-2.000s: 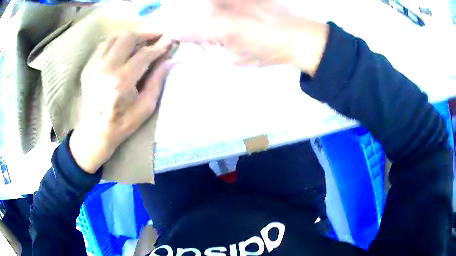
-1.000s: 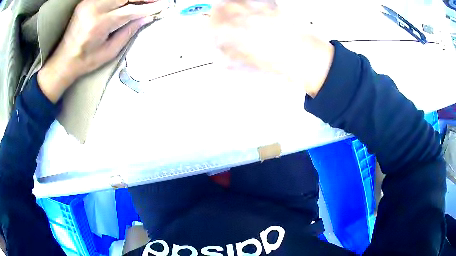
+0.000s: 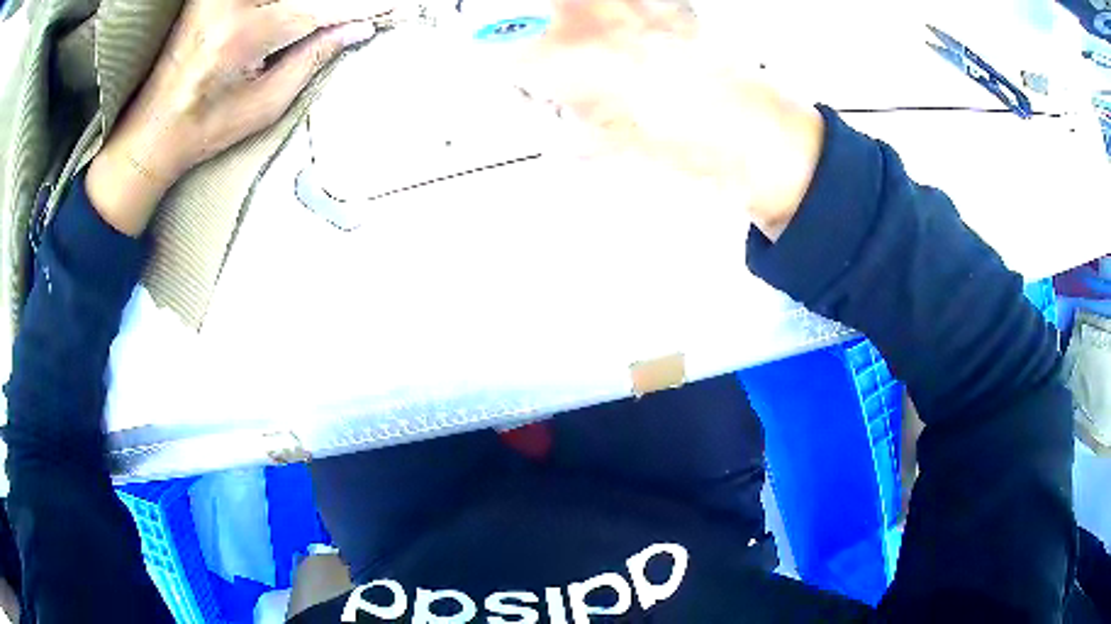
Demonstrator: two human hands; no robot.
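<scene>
A tan ribbed cloth (image 3: 201, 244) lies at the upper left under and beside my left hand, its pointed corner on the white table. My left hand (image 3: 225, 85) presses on the cloth, with thumb and fingertips pinching its edge near the top centre. My right hand (image 3: 682, 110) is at the top centre, washed out and blurred; whether it holds anything cannot be told. The sewing machine's needle area is lost in glare.
Dark thread snips (image 3: 981, 73) lie at the upper right. A blue oval (image 3: 512, 28) shows between my hands. A tan tape patch (image 3: 658, 374) is on the front edge of the white table (image 3: 463, 305). Blue crates stand below left (image 3: 171, 536) and right (image 3: 822, 469).
Since two seconds ago my left hand and the cloth have moved left and up, uncovering the table plate's outline. In the last second they have hardly moved.
</scene>
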